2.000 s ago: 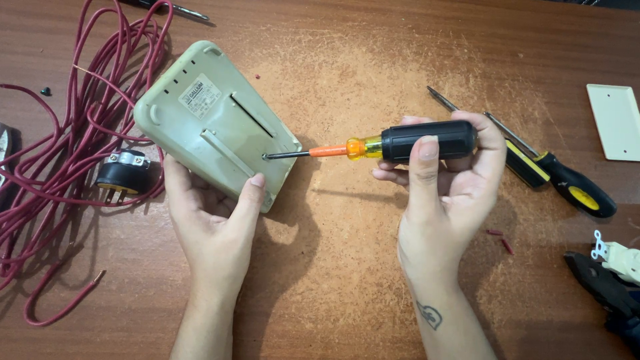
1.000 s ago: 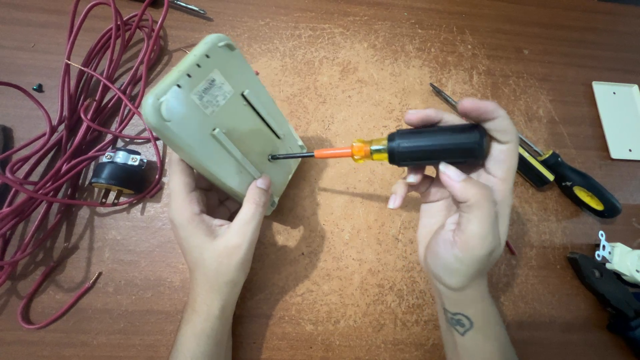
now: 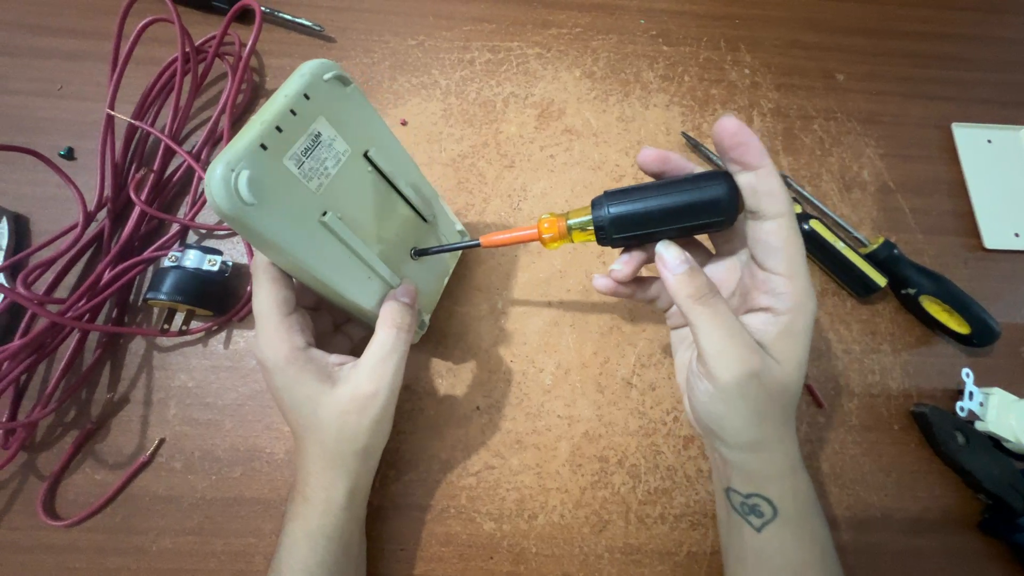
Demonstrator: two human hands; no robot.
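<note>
My left hand (image 3: 344,360) grips the lower edge of a beige plastic housing (image 3: 360,216), tilted with its slotted, labelled face towards me; the thumb lies on that face and the other fingers are behind. A screwdriver (image 3: 664,212) with a black and amber handle and an orange-sleeved shaft has its tip in a screw hole near the housing's lower right edge. My right hand (image 3: 728,296) holds the handle loosely, its butt against the forefinger and the thumb tip at its underside. The head of any screw in the hole cannot be made out.
Coiled red wire (image 3: 152,192) and a black electrical plug (image 3: 192,284) lie at left. Two more screwdrivers, one with a black and yellow handle (image 3: 936,296), lie at right, near a beige cover plate (image 3: 996,188), a receptacle (image 3: 1000,416) and a black tool (image 3: 968,456).
The fingers of my right hand have shifted around the screwdriver handle and are more spread. The screwdriver tip stays at the same hole, and my left hand keeps its hold on the housing.
</note>
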